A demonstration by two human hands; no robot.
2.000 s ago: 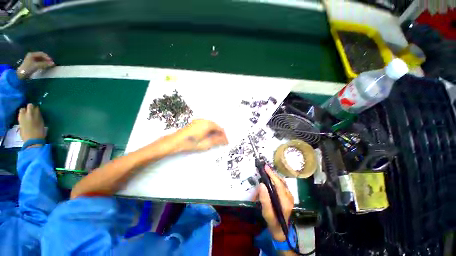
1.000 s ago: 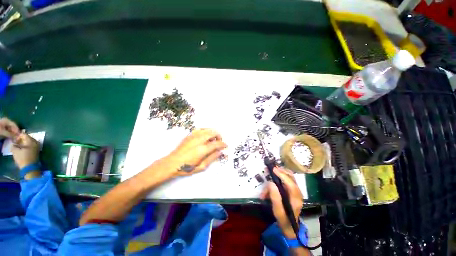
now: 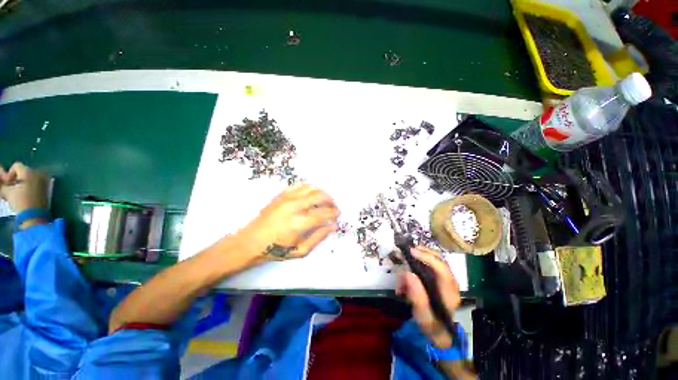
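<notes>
My left hand (image 3: 299, 223) is over the middle of the white board (image 3: 245, 215), fingers bent and close together near small bits; whether a piece is between the fingertips cannot be told. My right hand (image 3: 433, 291) holds the black soldering iron (image 3: 424, 273) at the board's front right, its thin tip pointing up and left among scattered dark and silvery pieces (image 3: 379, 226). A loose heap of small green-brown and coppery components (image 3: 258, 146) lies at the board's upper left. More dark pieces (image 3: 401, 141) lie at its upper right.
Right of the board are a fume fan (image 3: 470, 174), a tan roll (image 3: 487, 226) with whitish matter inside, a yellow sponge (image 3: 580, 274), a plastic bottle (image 3: 583, 119) and a yellow parts tray (image 3: 546, 63). At left are a solder spool (image 3: 108, 230) and another person's hand (image 3: 24, 189).
The view has shifted, so the bench items at right sit further right. My left hand has moved slightly from the heap's lower side toward the scattered pieces. The iron stays in my right hand.
</notes>
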